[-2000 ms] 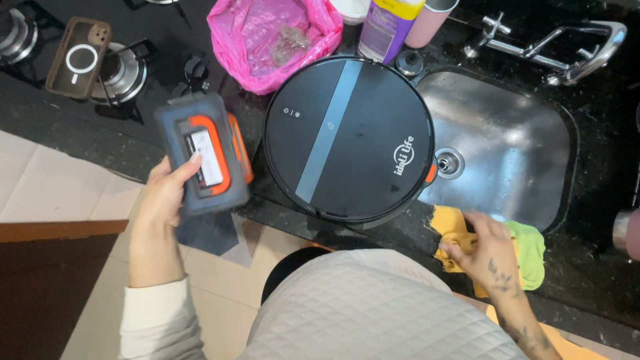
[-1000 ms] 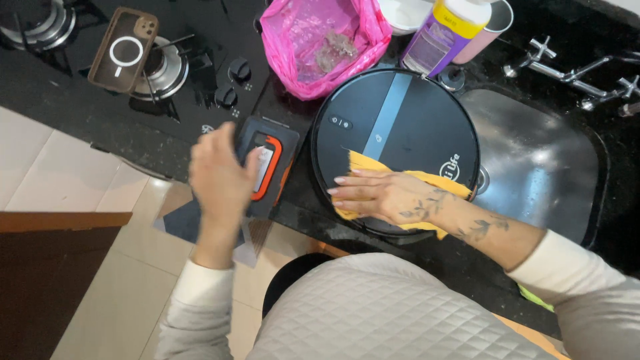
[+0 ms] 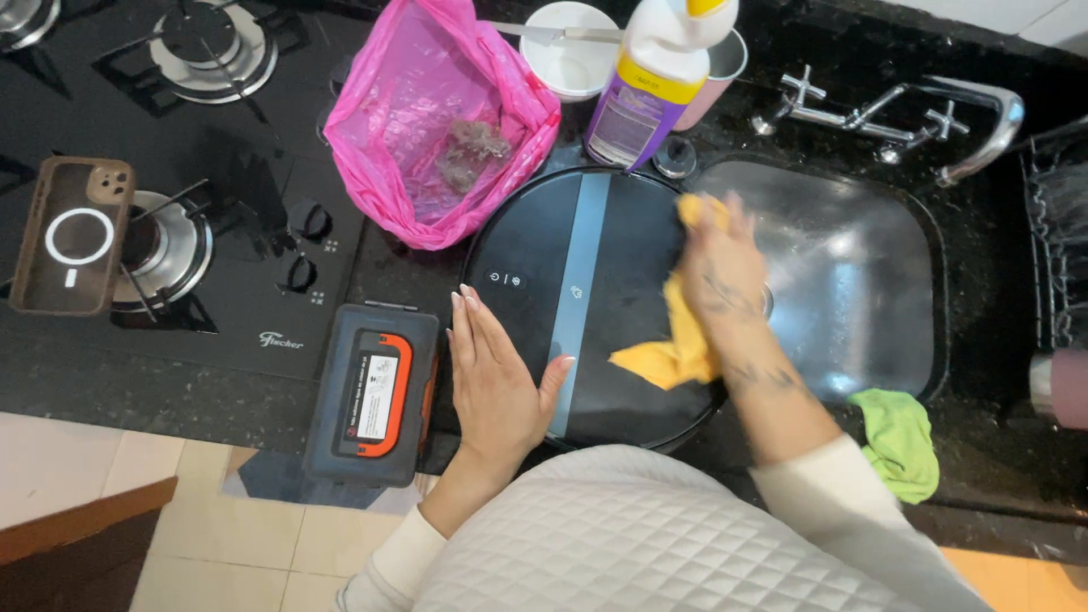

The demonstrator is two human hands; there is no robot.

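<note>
A round black robot vacuum cleaner (image 3: 637, 314) with a blue-grey stripe lies on the dark stone counter, its right side by the sink. My left hand (image 3: 501, 382) rests flat on its lower left part, fingers extended, holding nothing. On the right side of its top, my right hand (image 3: 722, 263) is pressed on a yellow cloth (image 3: 680, 348), partly blurred; part of the cloth is hidden under the hand. The vacuum's dark dustbin box (image 3: 331, 399) with an orange handle sits on the counter just left of my left hand.
A pink plastic bag (image 3: 365, 187) with grey dust stands behind, beside a white bowl (image 3: 569, 68) and a purple-labelled bottle (image 3: 637, 110). The steel sink (image 3: 850, 289), faucet (image 3: 986, 136) and green cloth (image 3: 897, 450) are right. A phone case (image 3: 72, 234) lies on the gas cooktop (image 3: 238, 331).
My left hand held the dustbin box two seconds ago, then let go, and now lies on the vacuum. My right hand took the yellow cloth from the counter's edge onto the vacuum's top.
</note>
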